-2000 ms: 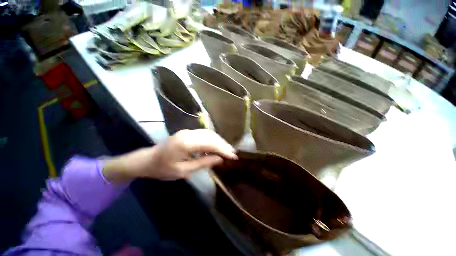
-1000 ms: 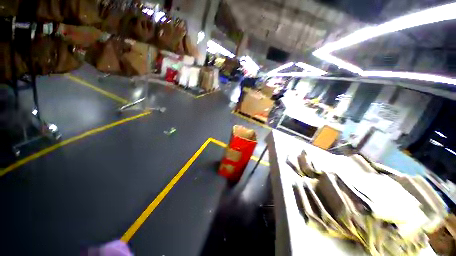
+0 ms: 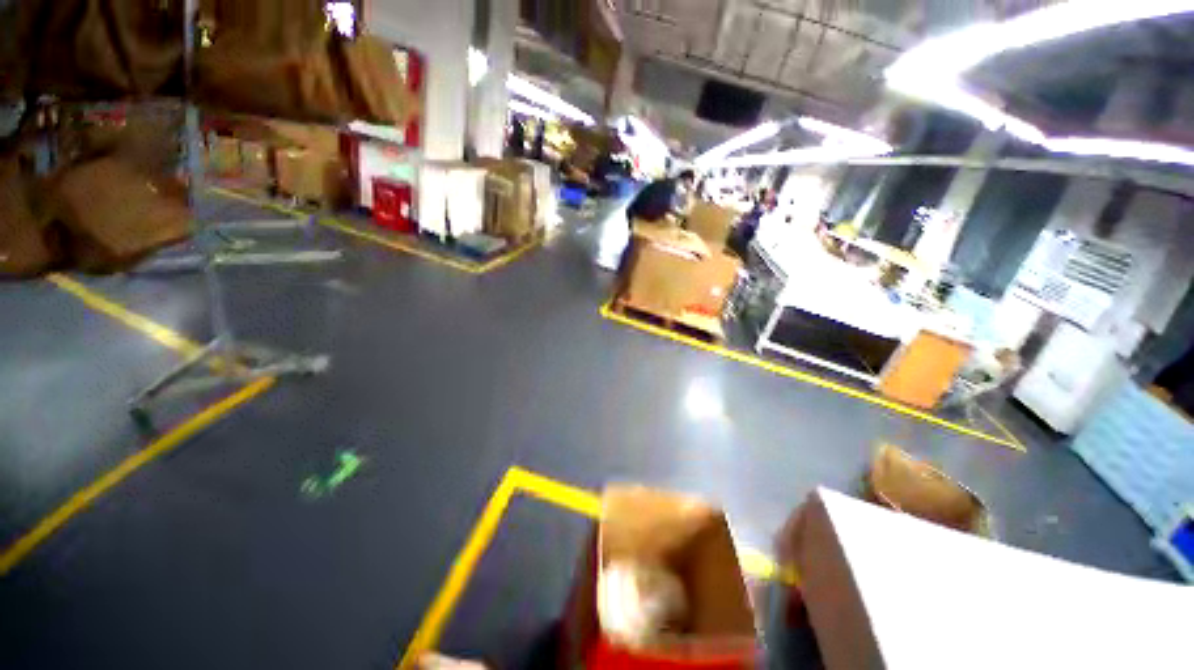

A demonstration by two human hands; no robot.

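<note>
An open cardboard box with a red lower front stands on the floor at the bottom centre, with something pale and blurred inside it. The corner of a white table is just to its right. A small skin-coloured sliver, probably my left hand, shows at the bottom edge, left of the box. It is cut off, so its fingers and anything held are hidden. My right hand is out of the picture.
Yellow lines mark the dark floor. A wheeled rack with brown bags stands at left. A large carton on a pallet is ahead, with a person beside it. A brown round container stands behind the table corner.
The view has swung from the rows of bag bodies to the aisle and moved forward to the red box. My left hand has left the brown-lined bag's rim and dropped to the bottom edge.
</note>
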